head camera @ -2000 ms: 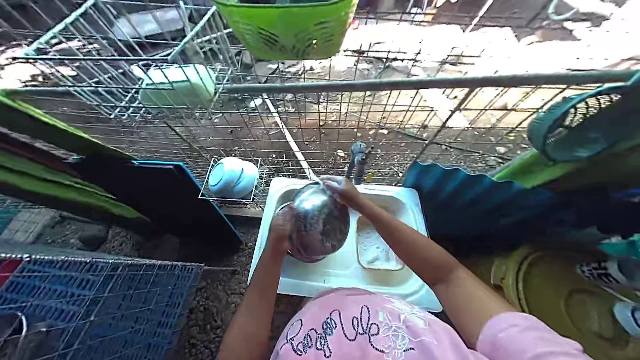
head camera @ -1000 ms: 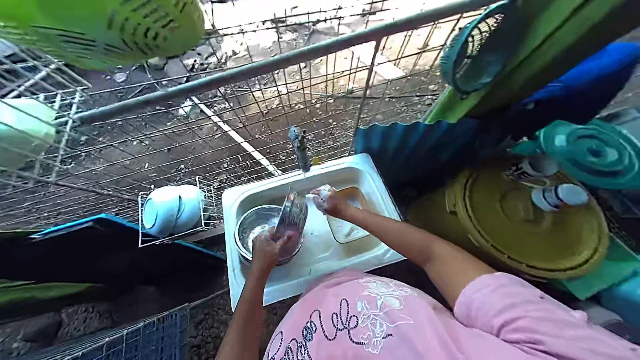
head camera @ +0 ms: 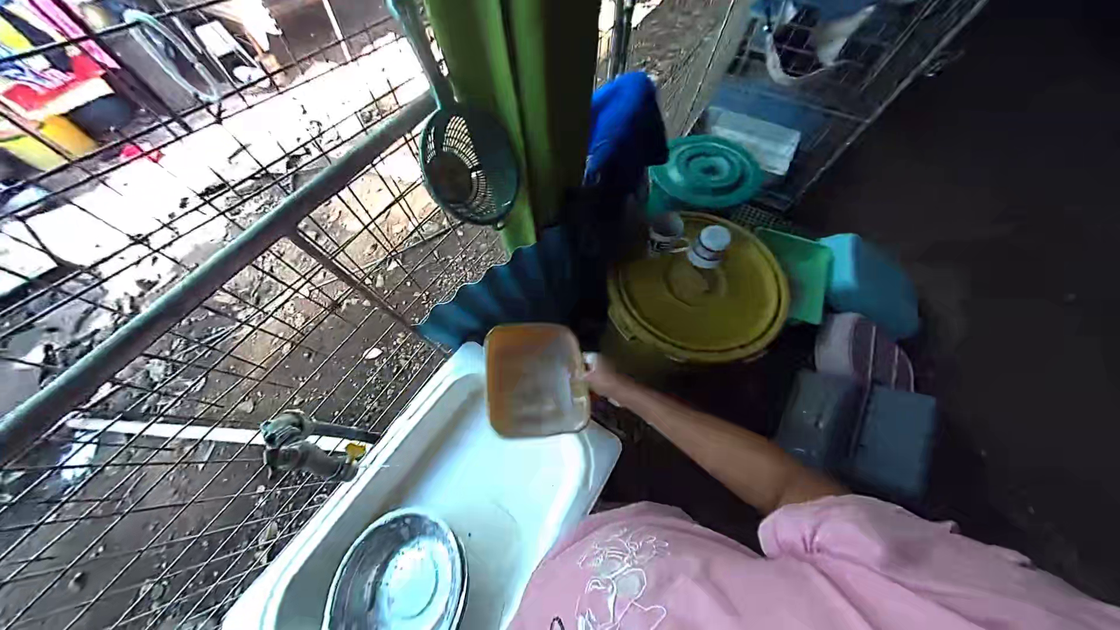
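My right hand (head camera: 600, 378) grips the edge of a squarish, orange-brown plastic container (head camera: 535, 381), raised over the far right end of the white sink (head camera: 490, 490). The container's open side faces up and its inside looks pale and cloudy. A round metal basin (head camera: 398, 573) rests in the sink at the lower left of the view. My left hand is outside the view. Left of the sink, a metal faucet (head camera: 302, 446) stands beside the wire fence.
A yellow lidded drum (head camera: 700, 297) with a mug (head camera: 667, 233) and a white bottle (head camera: 709, 247) on top stands right of the sink. A green strainer (head camera: 470, 164) hangs by the fence rail (head camera: 184, 302). Dark corrugated sheeting (head camera: 499, 293) borders the sink's far end.
The view has swung far to the right. The orange-brown container, in the sink one second ago, is now lifted in my right hand. My left hand has left the view.
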